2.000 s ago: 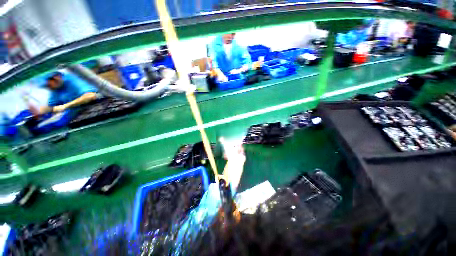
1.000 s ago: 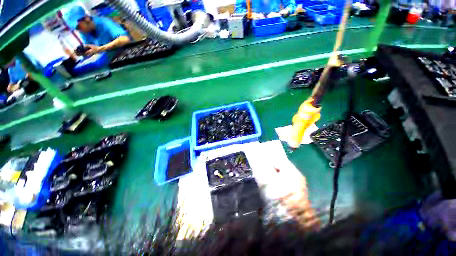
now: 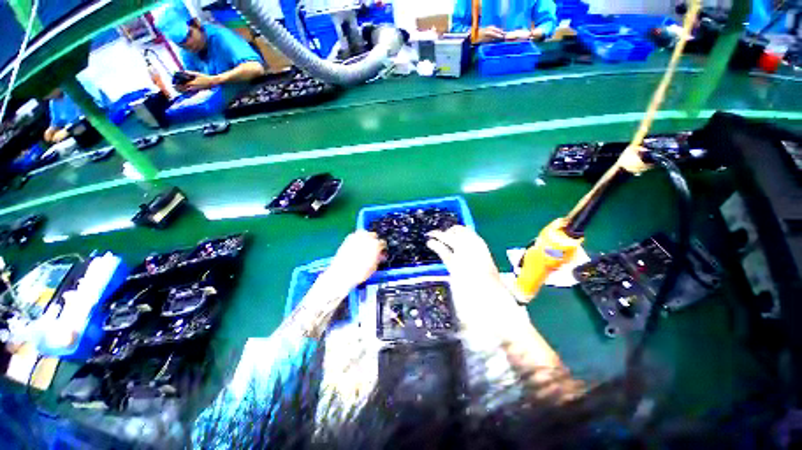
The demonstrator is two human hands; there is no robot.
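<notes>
The larger blue parts bin (image 3: 413, 205) holds a heap of small glossy black fittings (image 3: 406, 239). My left hand (image 3: 359, 255) reaches into its left side, fingertips among the fittings. My right hand (image 3: 462, 246) reaches into its right side, fingers bent down. Whether either hand holds a fitting cannot be told. An open black device housing (image 3: 415, 312) lies on the white work mat (image 3: 347, 369) below the bin, its upper half filled with parts and wires. The yellow-orange electric screwdriver (image 3: 547, 260) hangs right of my right hand.
The smaller blue bin (image 3: 303, 286) is partly behind my left forearm. A black tray with housings (image 3: 167, 308) lies left. Open housings (image 3: 306, 193) sit along the green belt. Another open housing (image 3: 629, 286) and a black cable (image 3: 681, 237) are at right. Workers in blue sit opposite.
Both hands have come into the bin; a second ago neither showed clearly. The screwdriver hangs free, apart from the hand and sleeve seen by it two seconds ago. The view has shifted.
</notes>
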